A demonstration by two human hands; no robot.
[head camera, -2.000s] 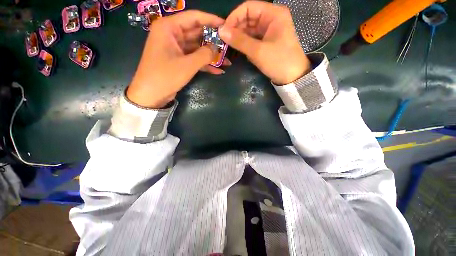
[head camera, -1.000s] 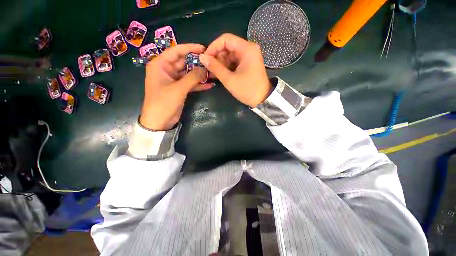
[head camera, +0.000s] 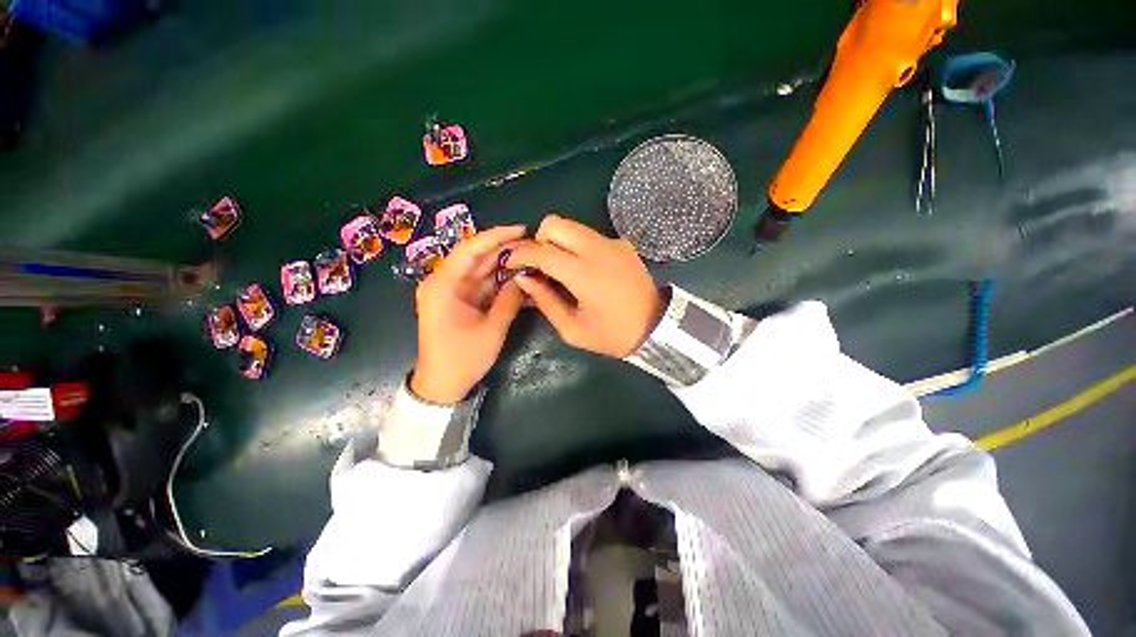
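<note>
A small pink-edged housing (head camera: 505,266) is between the fingers of both hands, mostly hidden by them. My left hand (head camera: 463,311) grips it from the left. My right hand (head camera: 591,286) has its fingertips on it from the right; I cannot tell what else they hold. Several like housings with orange and silver insides stand in loose rows to the left, one of them at the row's left part (head camera: 298,281). Another lies apart farther back (head camera: 445,143).
A round grey speckled dish (head camera: 673,197) is beyond my right hand. An orange electric screwdriver (head camera: 832,115) lies right of it, then tweezers (head camera: 926,149) and a blue loop (head camera: 975,77). A blue coiled cord (head camera: 979,326) hangs at the right edge. A white cable (head camera: 179,494) and metal rail (head camera: 94,279) are left.
The view has shifted, so the bench things sit lower and more of its far side shows. Both hands stay together on the housing, which the fingers now cover more.
</note>
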